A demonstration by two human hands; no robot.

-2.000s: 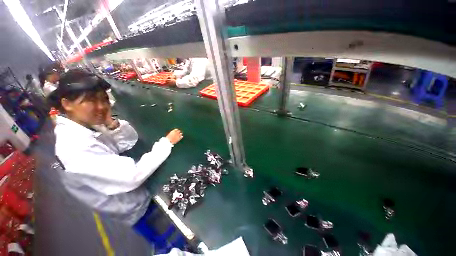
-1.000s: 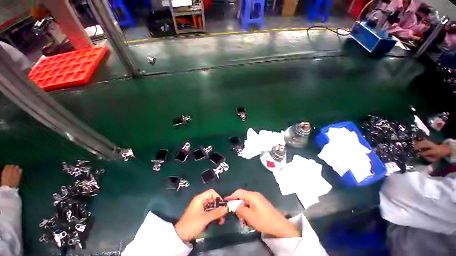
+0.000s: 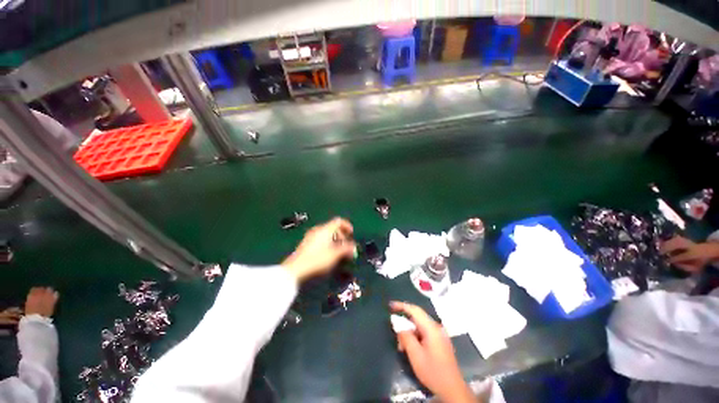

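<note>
My left hand (image 3: 322,250) reaches forward over the small black square parts; dark and silver bits show at its fingertips, but I cannot tell if it grips a part. My right hand (image 3: 430,350) is near the bench's front edge and pinches a small folded white wipe (image 3: 402,323). A black square part with a silver fitting (image 3: 340,299) lies just in front of my left hand. Another part (image 3: 381,207) and one more (image 3: 293,221) lie farther back. My left sleeve hides some of the bench and parts.
Two clear bottles (image 3: 467,238) stand among white wipes (image 3: 479,308). A blue tray (image 3: 595,293) holds more wipes. Part piles lie at left (image 3: 142,334) and right (image 3: 623,240). An orange-red tray (image 3: 134,149) is behind a metal upright (image 3: 110,208). Other people's hands show at both sides.
My hands were together over a part and a wipe; they have separated. My left hand has moved forward over the parts, and my right hand has moved slightly right with the wipe.
</note>
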